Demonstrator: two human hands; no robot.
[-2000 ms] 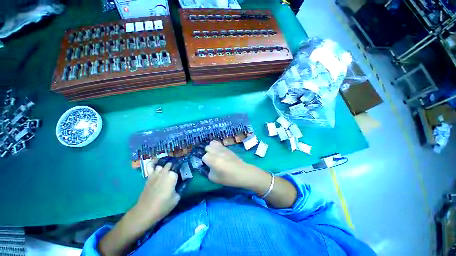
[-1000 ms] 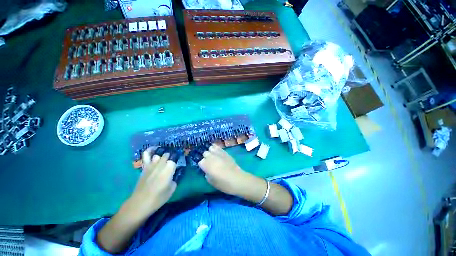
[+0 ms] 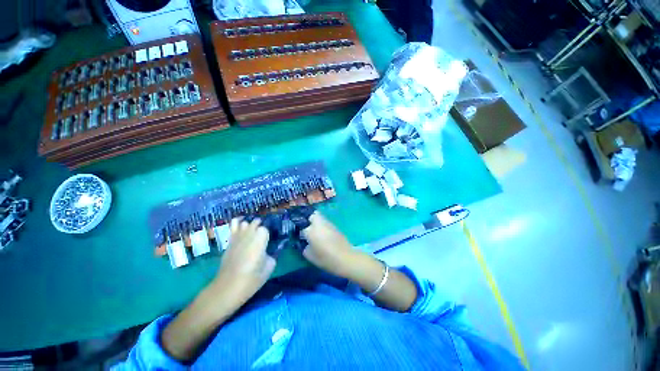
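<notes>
The long dark fixture (image 3: 242,196) lies on the green bench, with upright pins and orange-brown blocks along its near edge. Several white-silver plates (image 3: 176,253) stand in its left end. My left hand (image 3: 250,246) and my right hand (image 3: 322,238) meet at the middle of the near edge, with black coverings on the fingers. The fingertips are bunched together, and what is between them is hidden. Loose plates (image 3: 389,190) lie right of the fixture. A round white bowl of tiny screws (image 3: 81,203) stands at left.
Two stacks of red-brown trays (image 3: 130,109) with rows of small parts stand behind the fixture. A bulging clear bag of plates (image 3: 412,109) is at right. A brown cardboard box (image 3: 486,119) is beyond the bench's right end. Metal pieces (image 3: 11,214) lie at far left.
The view has shifted, so the bench things sit further left. Several plates now show at the fixture's left end. Two loose plates by its right end are gone. The hands are closer together.
</notes>
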